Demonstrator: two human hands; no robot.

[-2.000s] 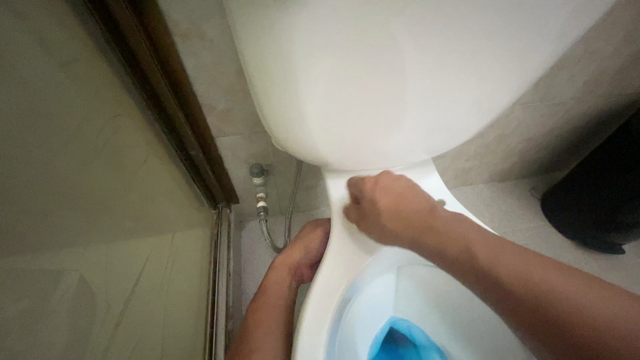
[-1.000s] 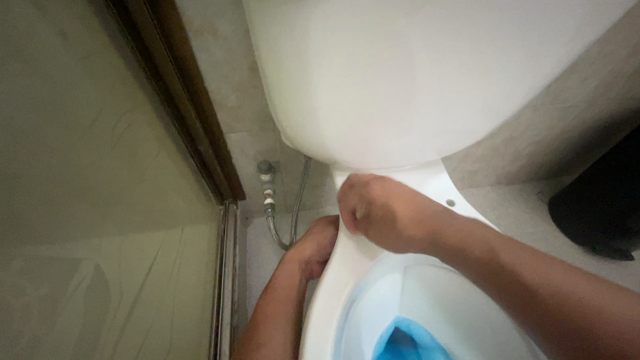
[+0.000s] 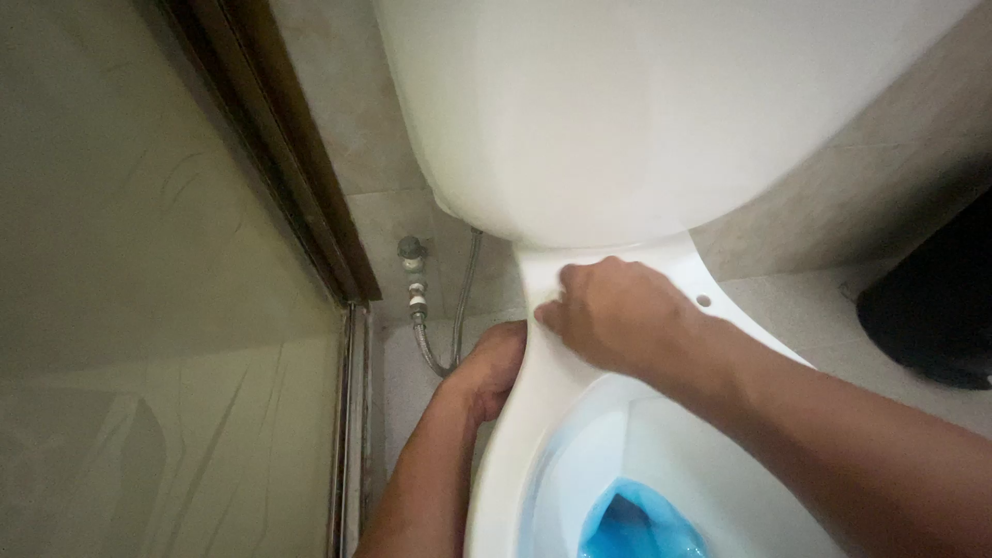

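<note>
A white ceramic toilet bowl [image 3: 496,473] without a seat on it holds blue water [image 3: 643,519]. Behind its rear deck rises the white toilet tank [image 3: 604,116]. My right hand [image 3: 620,310] is over the left part of the deck, fingers curled and thumb near the index finger; whether something small is between them is hidden. My left hand [image 3: 496,364] reaches under the left edge of the deck, its fingertips out of sight beneath the ceramic. A round mounting hole [image 3: 704,300] shows in the deck to the right of my right hand.
A water shutoff valve [image 3: 412,260] on the tiled wall joins a braided supply hose [image 3: 463,302] left of the bowl. A shower door panel [image 3: 155,310] with a brown frame [image 3: 287,139] stands at the left. A black bin [image 3: 930,302] is on the floor at the right.
Both hands stay at the left side of the deck. The fingers of my right hand have shifted slightly in their curl.
</note>
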